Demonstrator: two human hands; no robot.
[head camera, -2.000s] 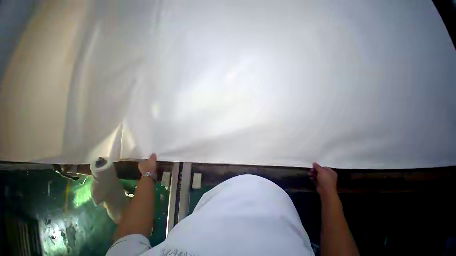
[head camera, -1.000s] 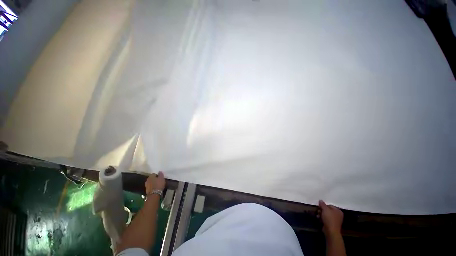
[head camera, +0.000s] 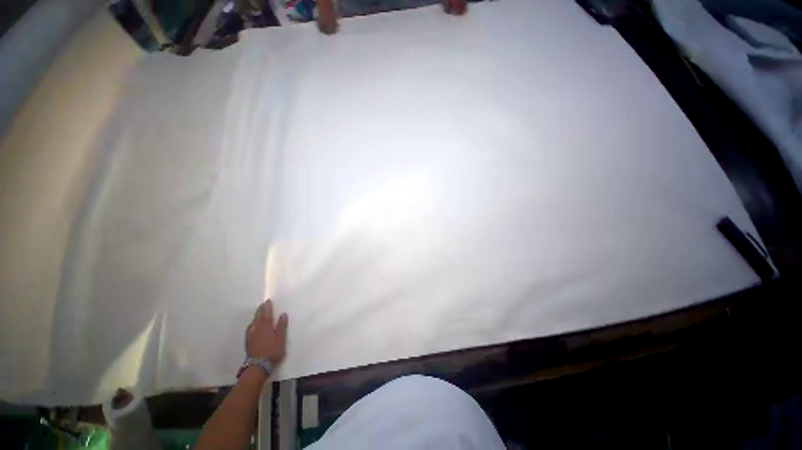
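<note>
White fabric (head camera: 457, 176) covers the table, with soft folds at its left part and small wrinkles near the front edge. My left hand (head camera: 266, 338), with a metal watch at the wrist, lies palm down on the fabric near its front edge, fingers pointing away and slightly apart. It does not pinch the cloth. My right hand is not in the picture. A black bar (head camera: 746, 249) lies on the fabric's front right corner.
Another person's two hands (head camera: 326, 16) are at the far edge. Dark cloth piles (head camera: 189, 22) are behind. A pale roll (head camera: 127, 420) stands below the edge at left, near a metal rail (head camera: 287, 413). Crumpled whitish material (head camera: 747, 79) lies at far right.
My left hand has released the edge and moved onto the fabric. My right hand has left the picture. The view now shows the far edge, another person's hands and the black bar.
</note>
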